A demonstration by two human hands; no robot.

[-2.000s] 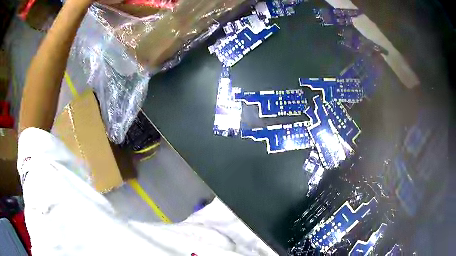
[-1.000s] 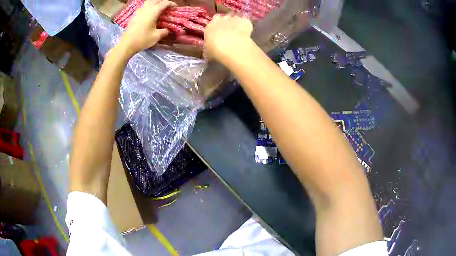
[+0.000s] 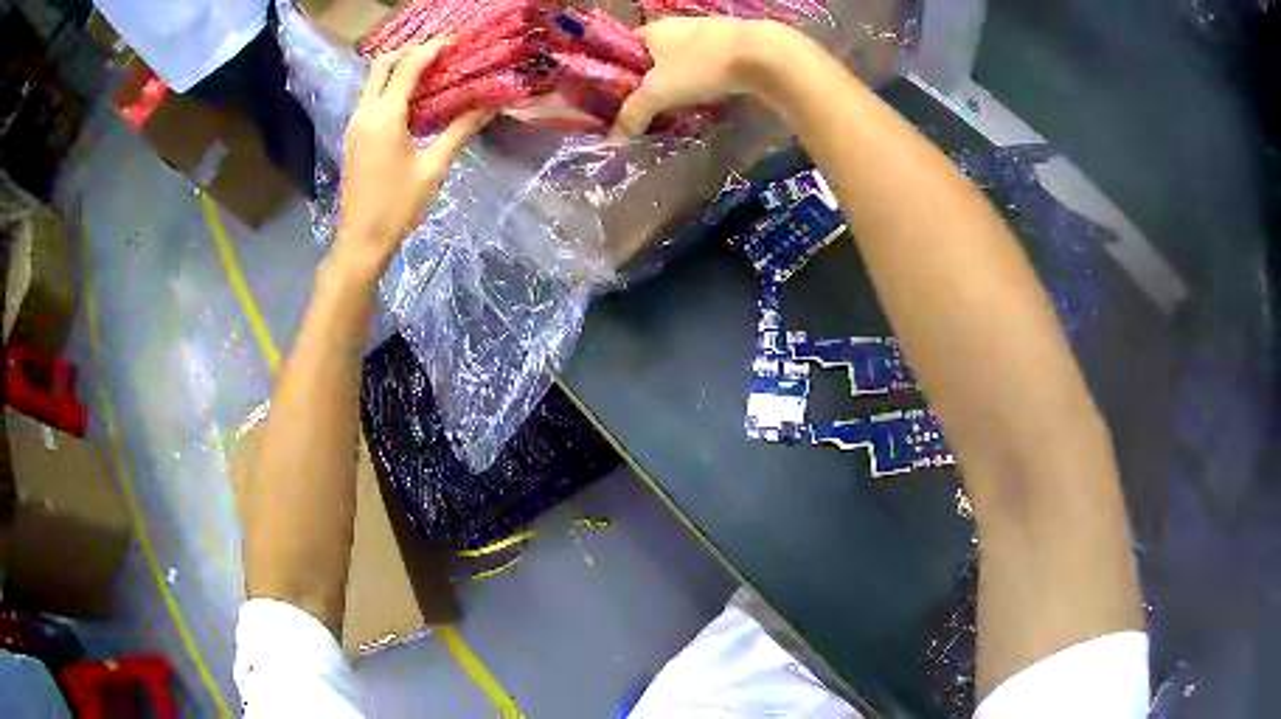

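A thick bundle of pink-red bubble bags (image 3: 485, 70) lies at the mouth of a brown carton (image 3: 653, 197) at the top of the view. My left hand (image 3: 393, 141) grips the bundle's left side, thumb in front. My right hand (image 3: 688, 70) grips its right side. Some blue shows between the pink layers. More pink bags show behind my right hand. Clear plastic film (image 3: 485, 351) hangs over the carton's side below the bundle.
Blue circuit boards (image 3: 801, 232) lie on the dark bench (image 3: 674, 407); my right forearm hides part of them. On the floor at left are a brown box (image 3: 386, 562), black plastic trays (image 3: 464, 492), other cartons and red items. A person's blue sleeve (image 3: 183, 35) shows at top left.
The pink bundle has come up and apart from the other bags, with my hands now at its two sides. The view has shifted, showing more boards beside my right forearm.
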